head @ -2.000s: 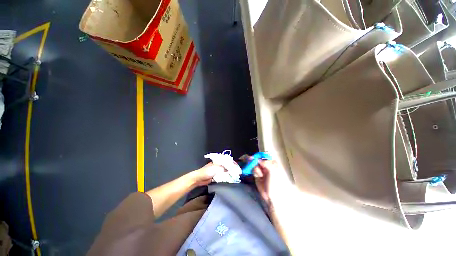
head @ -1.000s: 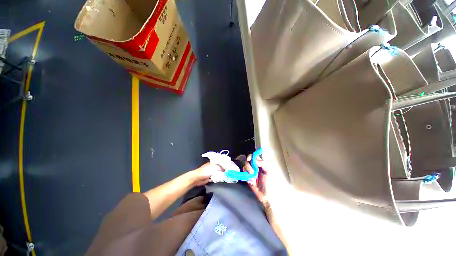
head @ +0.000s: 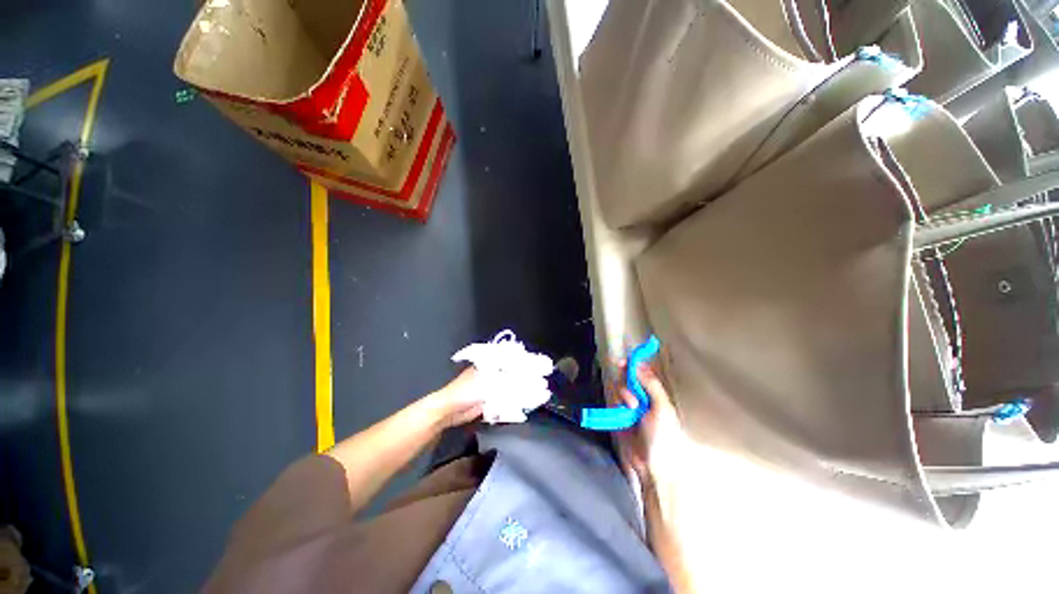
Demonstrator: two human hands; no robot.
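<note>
My left hand point(head: 465, 398) is closed around a crumpled white material point(head: 509, 381) in front of my apron, and the white bulk hides most of the fingers. My right hand point(head: 653, 420) holds a bright blue strip point(head: 636, 392) at the edge of the white worktable; the strip is bent, with one end up and the other pointing left. A taupe tote bag point(head: 790, 290) lies to the right of my right hand, its mouth facing right, with a blue tuft point(head: 913, 104) at its rim corner.
More taupe bags point(head: 685, 104) stand on the white worktable point(head: 755, 522) at the upper right. An open tan carton point(head: 401, 128) with red bands is on the dark floor at the upper left. Yellow floor lines point(head: 322, 313) run left of me. A rack point(head: 47, 174) is at the left edge.
My right hand has moved right with the blue strip, away from the white material. My left hand still holds the white material, which now looks more spread out.
</note>
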